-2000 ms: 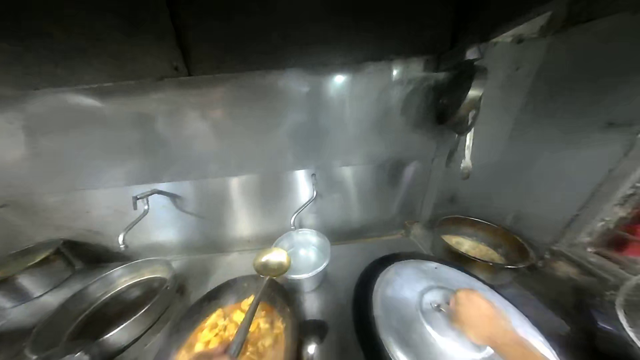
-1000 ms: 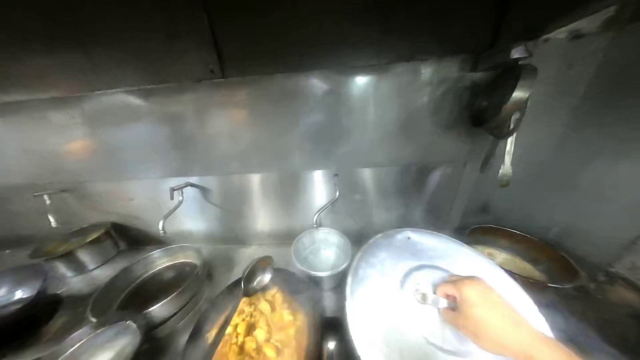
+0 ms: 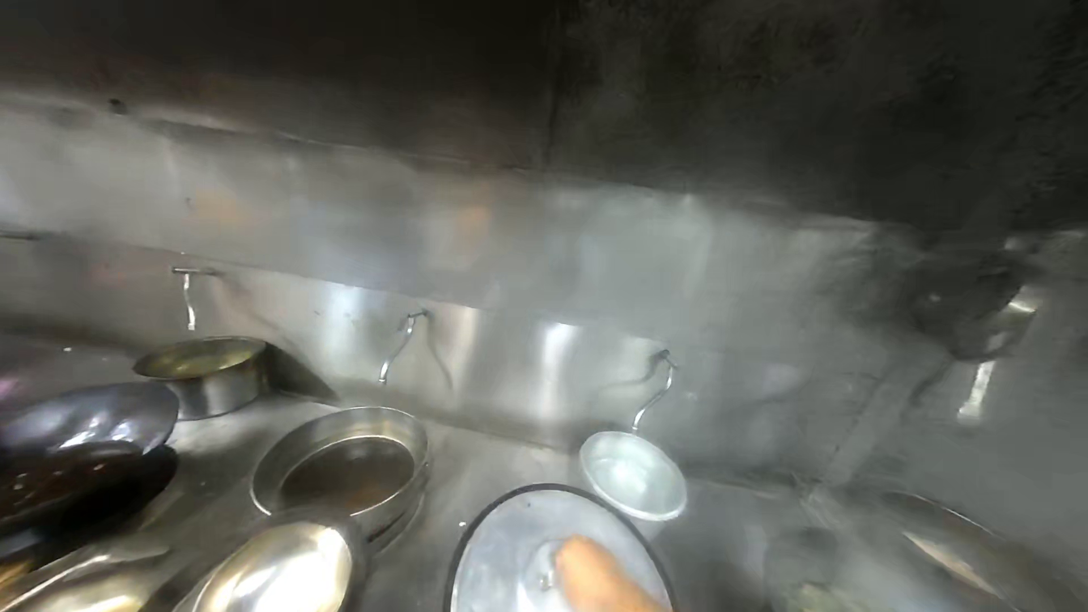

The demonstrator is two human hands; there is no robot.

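Observation:
My right hand (image 3: 595, 574) reaches in at the bottom edge, its fingers on the knob of a round metal lid (image 3: 501, 552). The lid has a dark rim around it and lies just in front of a metal bowl of pale liquid (image 3: 633, 476); its lower edge is cut off by the frame. What is under the lid is hidden. My left hand is out of view. To the right of the lid, steam partly veils some food (image 3: 812, 595) at the bottom edge.
A deep round pan (image 3: 399, 425) with dark liquid, a metal pot (image 3: 217, 387), a dark wok (image 3: 102, 408) and a shiny metal vessel (image 3: 280, 569) stand to the left. Curved spouts (image 3: 395, 353) come from the steel wall. A blurred pan (image 3: 935, 527) is at the right.
My right hand has lifted the lid off the right-hand vessel and moved it left, beside the bowl. The yellow-orange food and the ladle seen earlier are out of sight. The view has swung.

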